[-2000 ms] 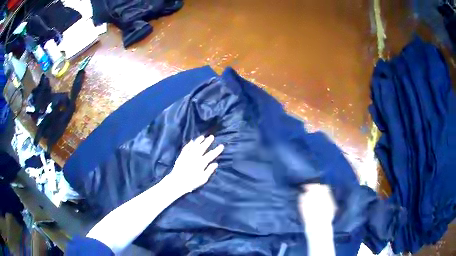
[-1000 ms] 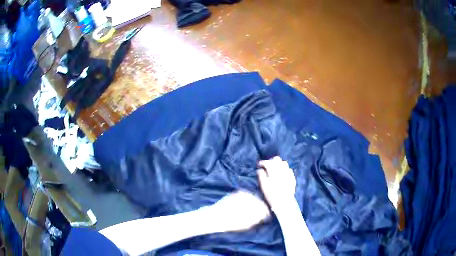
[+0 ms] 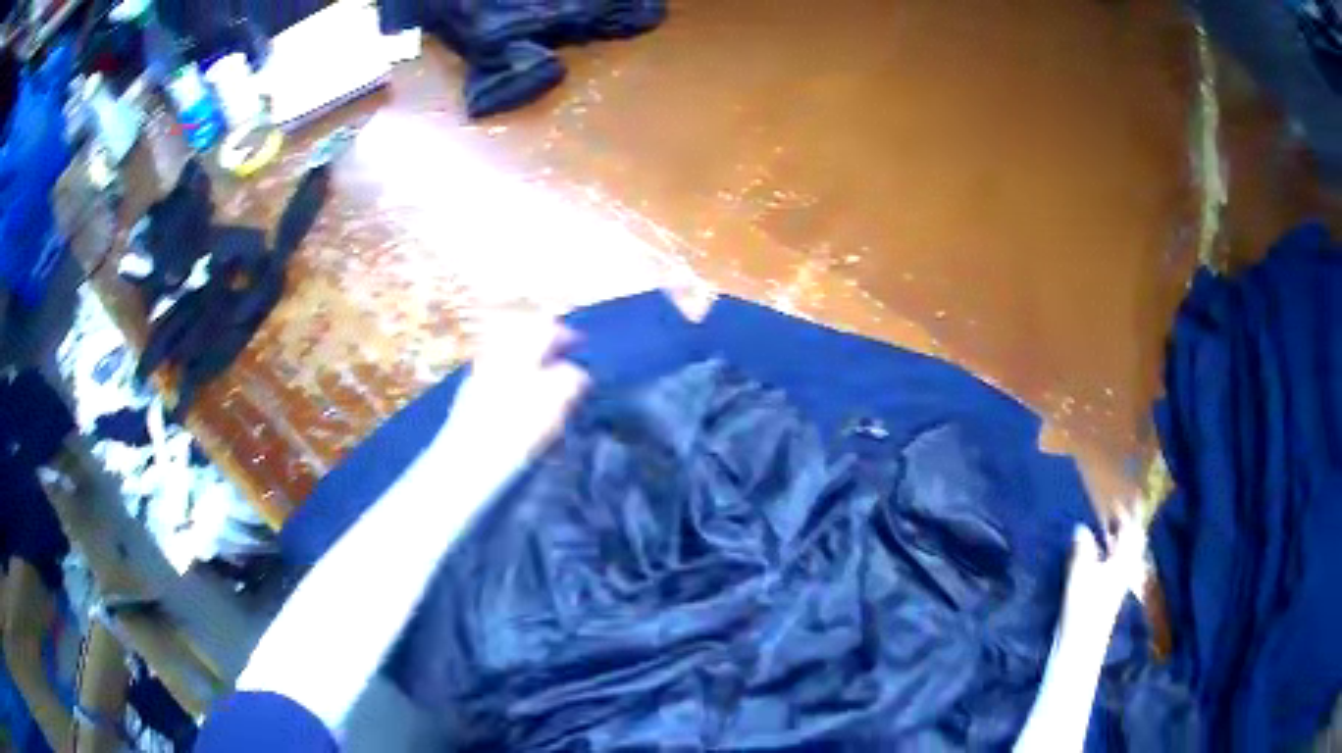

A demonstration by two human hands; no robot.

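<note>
A navy jacket (image 3: 898,368) lies spread at the near side of the table, its shiny, wrinkled near-black lining (image 3: 707,544) facing up inside a matt navy border. A small label-like mark shows near the top of the lining. My left hand (image 3: 533,371) is at the upper left border; it is blurred, and whether it pinches the cloth is unclear. My right hand (image 3: 1107,556) is at the right edge of the jacket, its fingertips partly blurred, its grip unclear. The jacket's lower part is cut off by the picture's edge.
Navy garments (image 3: 1251,486) lie folded at the right, beside the taped seam. Black strips (image 3: 236,287), a yellow tape roll (image 3: 250,147) and small bottles or spools are at the left. A dark lined piece (image 3: 515,74) lies at the back. White scraps (image 3: 162,456) hang below the left edge.
My hands were close together over the lining; my left hand has moved up and left to the border, my right hand to the right edge. The jacket's upper left border has shifted and the lining is bunched differently.
</note>
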